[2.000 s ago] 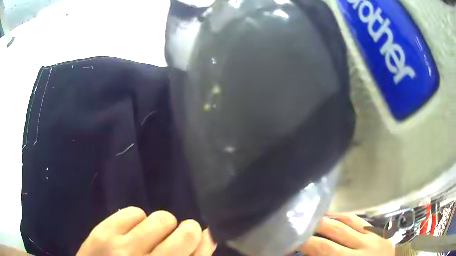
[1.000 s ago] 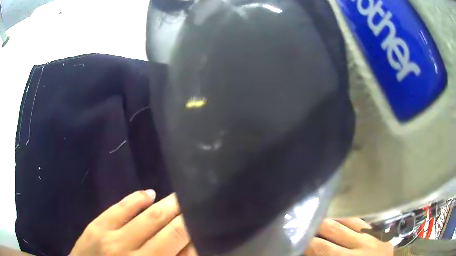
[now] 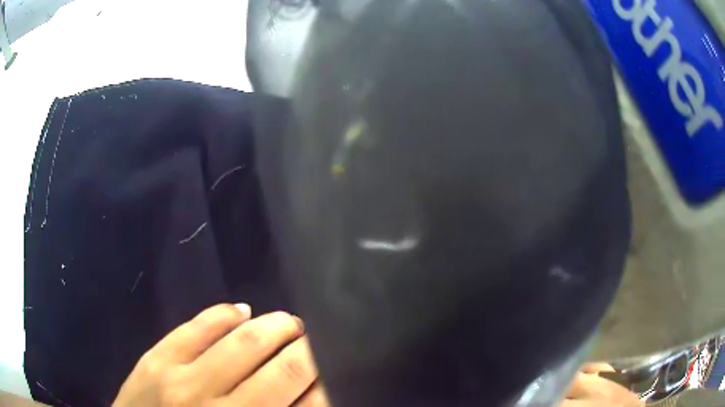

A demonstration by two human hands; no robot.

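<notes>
A wide dark garment panel [image 3: 127,215] lies flat on the white table, with loose pale thread bits on it. My left hand [image 3: 230,362] rests on the panel's lower part, fingers bent and close together; its fingertips at the right are hidden behind a dark grey translucent oval [image 3: 461,183]. My right hand [image 3: 600,389] is mostly hidden behind the oval and the machine head; only a small part shows at the bottom right. The needle area and what the right hand touches are hidden.
The off-white sewing machine head [image 3: 660,278] with its blue Brother badge [image 3: 676,87] fills the right side. The white table top [image 3: 159,48] lies behind the panel. Shiny metal parts [image 3: 668,374] show at the lower right edge.
The oval now looks larger and covers more of my right hand, and the badge sits further right. My left hand has flattened a little since the earliest frame. The panel has shifted slightly left.
</notes>
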